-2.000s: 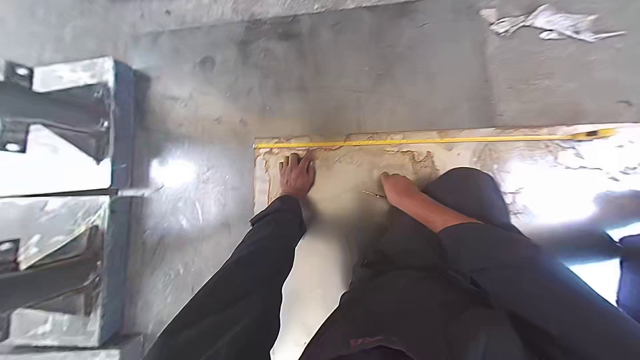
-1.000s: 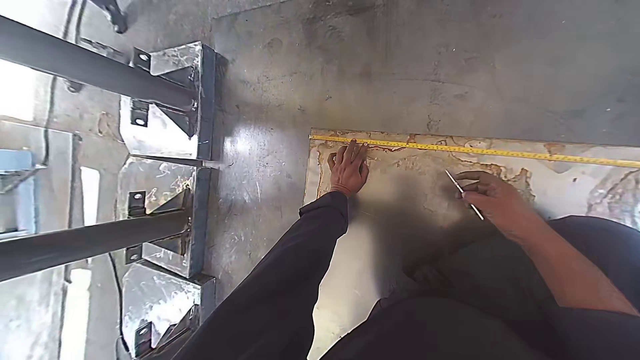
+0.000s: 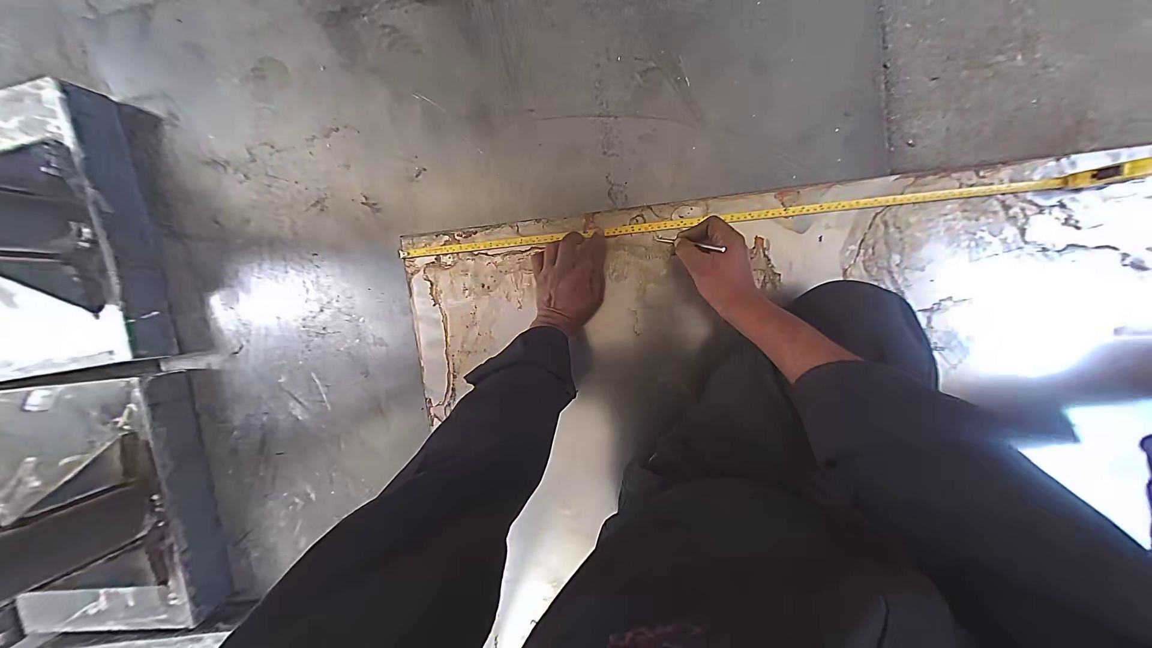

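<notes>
A yellow tape measure blade (image 3: 810,209) lies stretched along the upper edge of a stained metal sheet (image 3: 486,315); its hooked end is at the sheet's left corner and its case is at the far right. My left hand (image 3: 571,277) rests on the sheet with fingertips touching the blade's lower edge. To its right, my right hand (image 3: 720,265) grips a thin, pale marking tool (image 3: 714,247), perhaps a pencil or scriber, its tip pointing left just below the blade. Some of the right fingers are hidden behind the hand.
Grey metal plate flooring (image 3: 315,180) surrounds the sheet, with a seam at the upper right. Steel brackets with a dark upright frame (image 3: 193,486) stand along the left side. My bent knee (image 3: 864,333) is over the sheet, right of my forearm. Bright glare covers the sheet's right part.
My left hand has moved right along the tape, away from the sheet's left end. My right hand, farther below the tape one second ago, is now close against it with the tool. The view has shifted.
</notes>
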